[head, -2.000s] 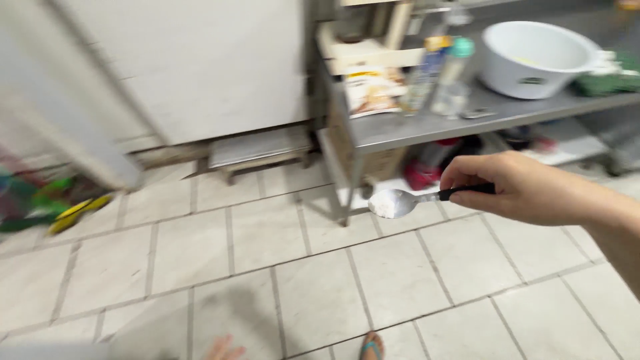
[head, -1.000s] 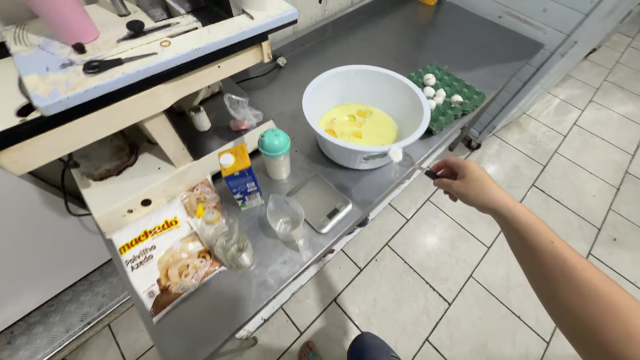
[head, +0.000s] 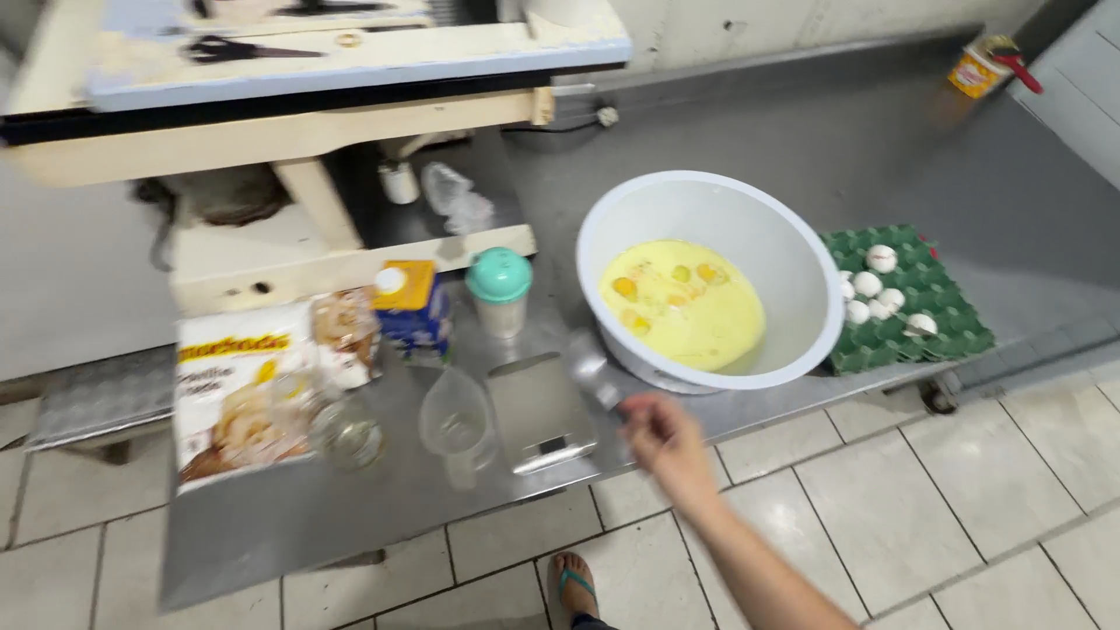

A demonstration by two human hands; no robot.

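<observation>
My right hand (head: 667,437) grips a metal spoon (head: 593,367) by its dark handle, above the counter just left of the white plastic basin (head: 792,262). The spoon's bowl is blurred; whether it holds anything cannot be told. Yellow liquid with egg yolks (head: 691,302) lies in the basin. A kitchen scale (head: 540,411) is left of the spoon, beside a clear plastic measuring jug (head: 455,420). Behind them stand a shaker with a turquoise lid (head: 499,289) and a blue and yellow carton (head: 414,311). My left hand is out of view.
A green egg tray (head: 910,271) with eggs sits right of the basin. A glass jar (head: 347,433) and a printed flour bag (head: 236,394) are at the left. Dark-handled scissors (head: 254,51) lie on the raised shelf. A tub (head: 980,68) stands at the far corner of the steel counter (head: 297,534).
My right hand has moved with the spoon from the basin's near right side to its left, beside the scale. White powder showed on the spoon earlier. The view has swung to the counter.
</observation>
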